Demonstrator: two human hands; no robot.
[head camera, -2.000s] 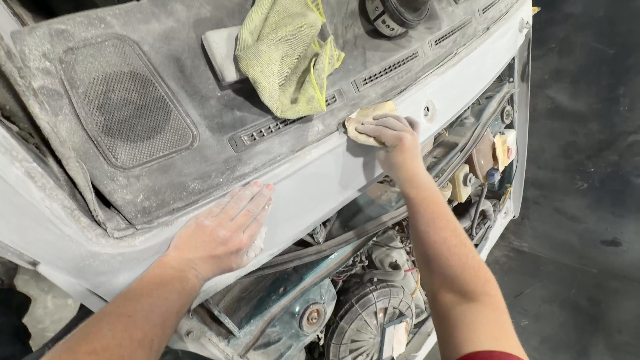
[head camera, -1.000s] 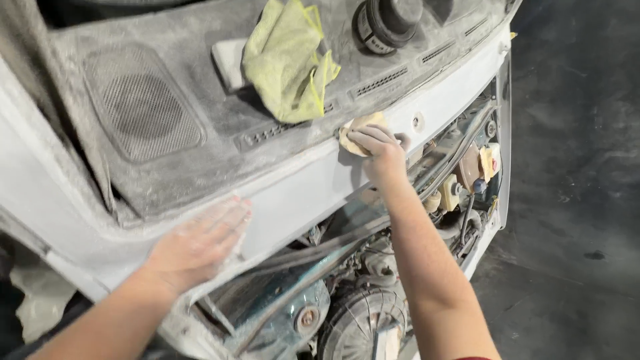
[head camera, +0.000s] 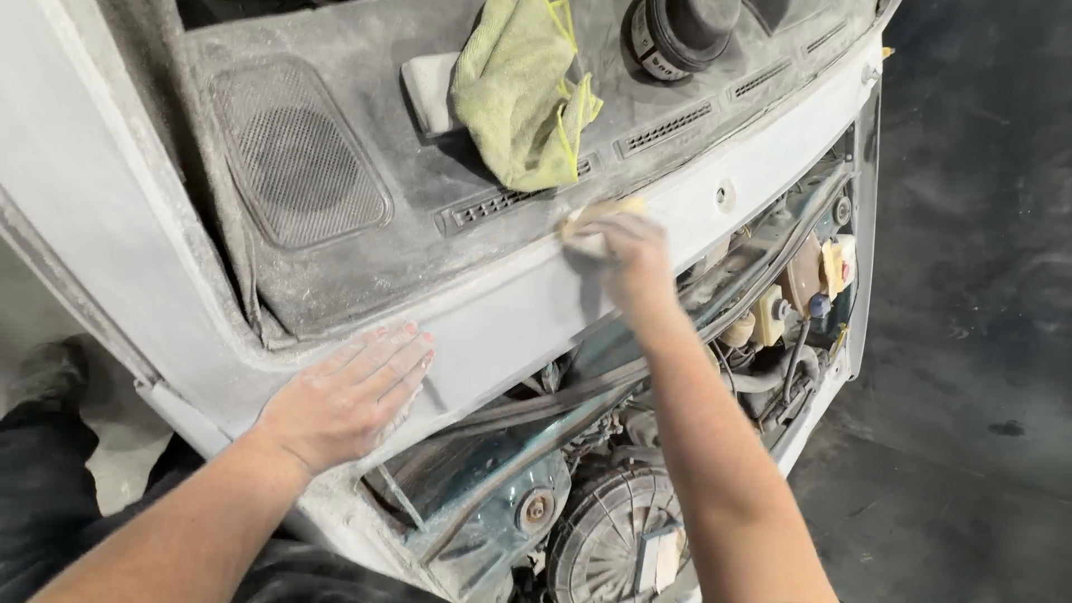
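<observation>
My right hand (head camera: 624, 251) is shut on a yellowish sanding sheet or pad (head camera: 578, 224), pressed on the upper edge of the grey-white car cowl panel (head camera: 502, 314), beside the dusty dashboard. Motion blur hides its exact form. My left hand (head camera: 356, 394) lies flat on the same panel, lower left, fingers stretched, fingertips dusted white; nothing shows in it. Above my right hand, a yellow-green microfiber cloth (head camera: 523, 105) lies crumpled on the dashboard (head camera: 402, 260), partly over a pale block (head camera: 433, 92).
A black round container (head camera: 682, 33) stands on the dashboard, right of the cloth. A speaker grille (head camera: 297, 159) is at left. Below the panel the engine bay is exposed, with hoses, a round ribbed housing (head camera: 615, 532) and a reservoir (head camera: 768, 314). Dark floor (head camera: 963, 335) lies at right.
My right hand stays on the sheet or pad at the panel's upper edge, a little nearer to my left hand. My left hand remains flat on the panel. The view has shifted somewhat.
</observation>
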